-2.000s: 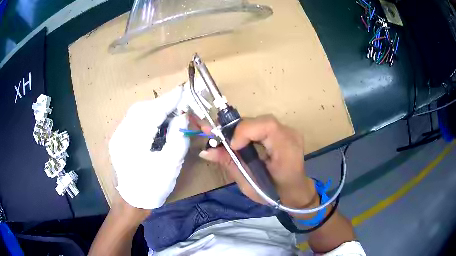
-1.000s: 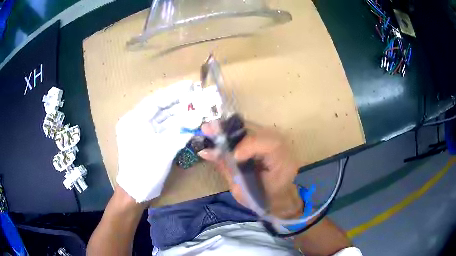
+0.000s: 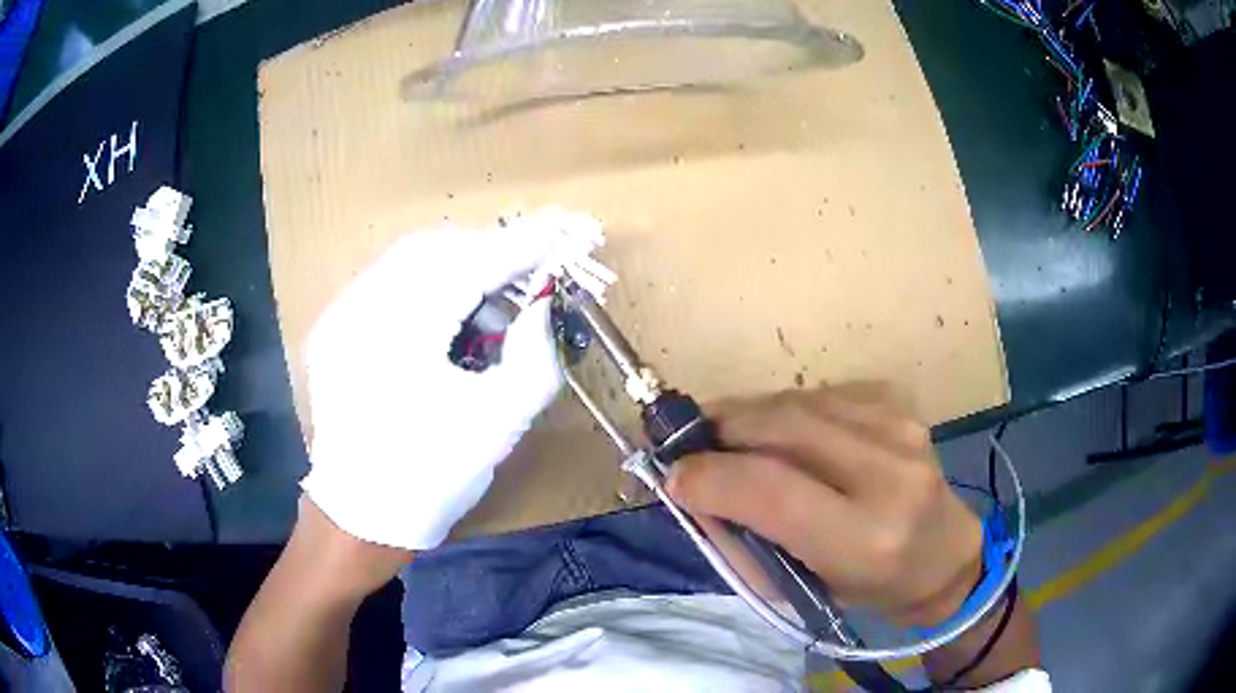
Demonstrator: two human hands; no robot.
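Note:
My left hand [image 3: 407,379], in a white glove, is closed on a white plastic housing [image 3: 580,244] over the cardboard sheet [image 3: 705,271]. A small dark part [image 3: 477,339] with a bit of red shows between its fingers. My right hand [image 3: 827,501], bare, grips the black handle of a soldering iron [image 3: 675,427] with a thin solder feed tube along it. The iron's tip is at the housing, by the left fingertips; whether it touches cannot be told. A small red wire shows at the tip.
The clear flared hood [image 3: 630,48] stands over the cardboard's far part. Several white housings [image 3: 197,329] lie in a row beside the black mat [image 3: 81,325] at left. Loose coloured wires [image 3: 1105,169] lie at far right. A dark bin [image 3: 129,623] is at lower left.
The iron's tip has come down from above the housing to the housing. My right hand has moved right and lower. The blue and green wires by the fingers no longer show.

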